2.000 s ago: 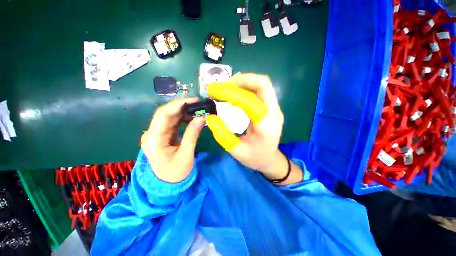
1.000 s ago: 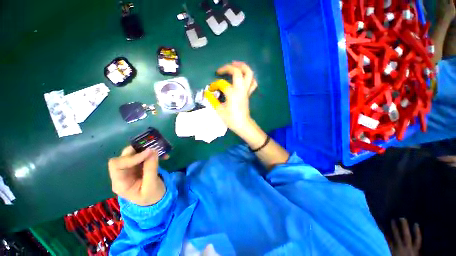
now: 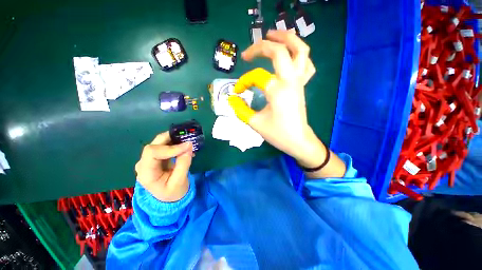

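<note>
My left hand (image 3: 165, 166) grips a black watch unit (image 3: 186, 135) by its lower edge, its face up with small green, red and white lit marks. My right hand (image 3: 283, 97), with yellow finger cots on thumb and forefinger, is over the whitish square dispenser (image 3: 218, 98) with the round silvery top. Those two fingers form a ring and partly cover it; whether something thin is between them I cannot tell. A white wipe (image 3: 238, 133) lies flat just below the dispenser. A display module (image 3: 173, 101) with a flex tail lies to its left.
Two open housings (image 3: 169, 54) (image 3: 226, 55) lie beyond the dispenser. A black piece (image 3: 196, 10) and grey-white pieces (image 3: 304, 26) are at the far side. White printed pieces (image 3: 124, 78) lie left. A blue bin (image 3: 370, 100) of red clamps (image 3: 438, 105) stands right; clamped units (image 3: 103, 216) lower left.
My hands have come apart; the left keeps the black unit, now face up. My right hand moved to the dispenser, and the white wipe now lies on the table. The view has shifted between frames.
</note>
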